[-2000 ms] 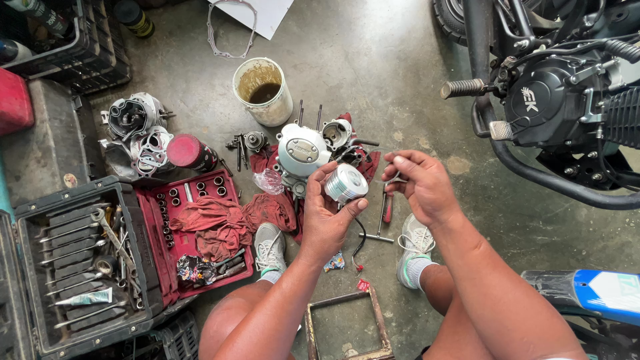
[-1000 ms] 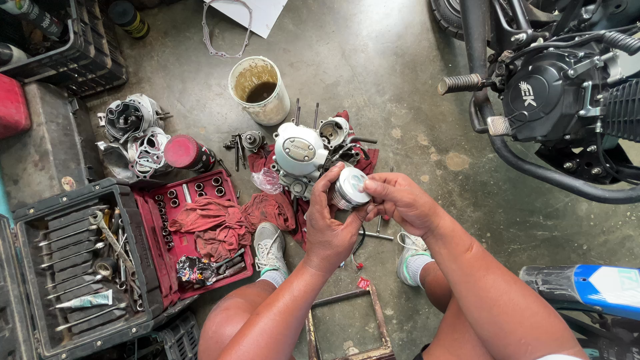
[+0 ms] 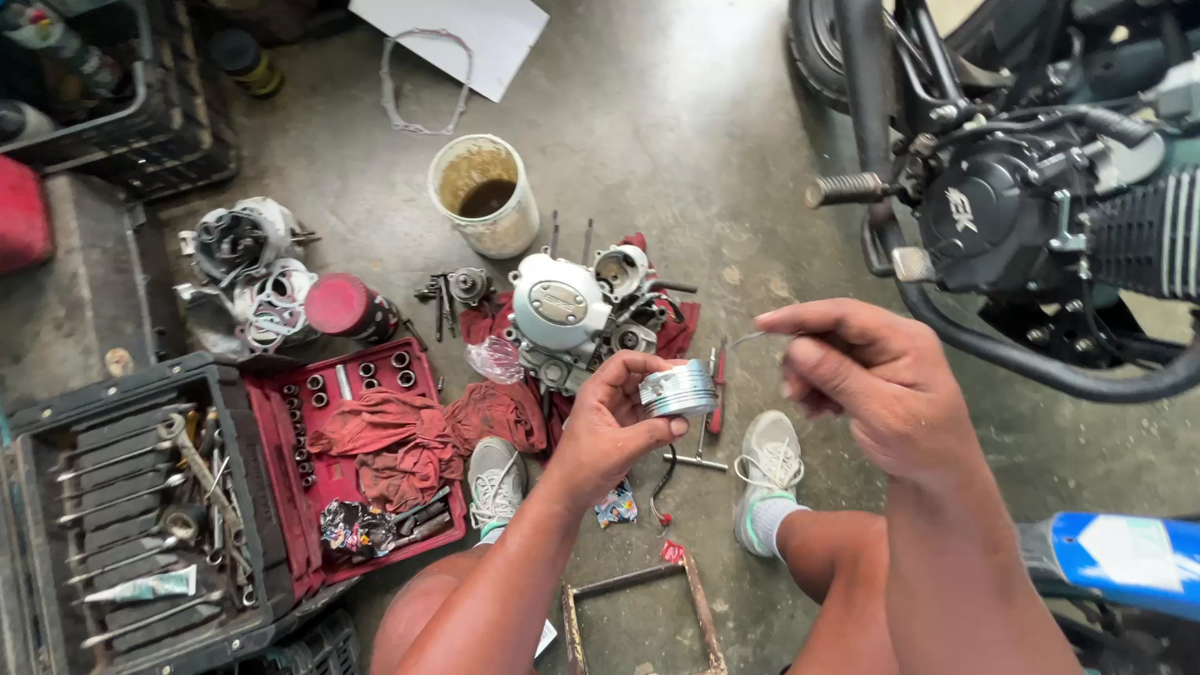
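My left hand [image 3: 614, 427] grips a silver engine piston [image 3: 679, 388], tilted, with ring grooves around its side. Apart from it, to the right, my right hand [image 3: 848, 375] pinches a thin curved metal piece [image 3: 750, 337], perhaps a piston ring or part of one; most of it is hidden or too faint to see. Beyond the piston, an engine with a silver cover [image 3: 560, 302] rests on red cloth. A T-handle wrench [image 3: 696, 459] and a red-handled screwdriver [image 3: 718, 394] lie on the floor behind the piston.
An open toolbox [image 3: 141, 375] with wrenches and a red socket case [image 3: 441, 539] with rags stand at left. A white bucket [image 3: 520, 220] of dark liquid is beyond the engine. A motorcycle's crash bar [image 3: 1012, 361] borders the right. A rusty metal frame [image 3: 698, 600] lies near my feet.
My right hand was at the piston one second ago; it has moved away to the right, with a thin curved piece between its fingers. The piston has stayed in my left hand and its tilt has changed.
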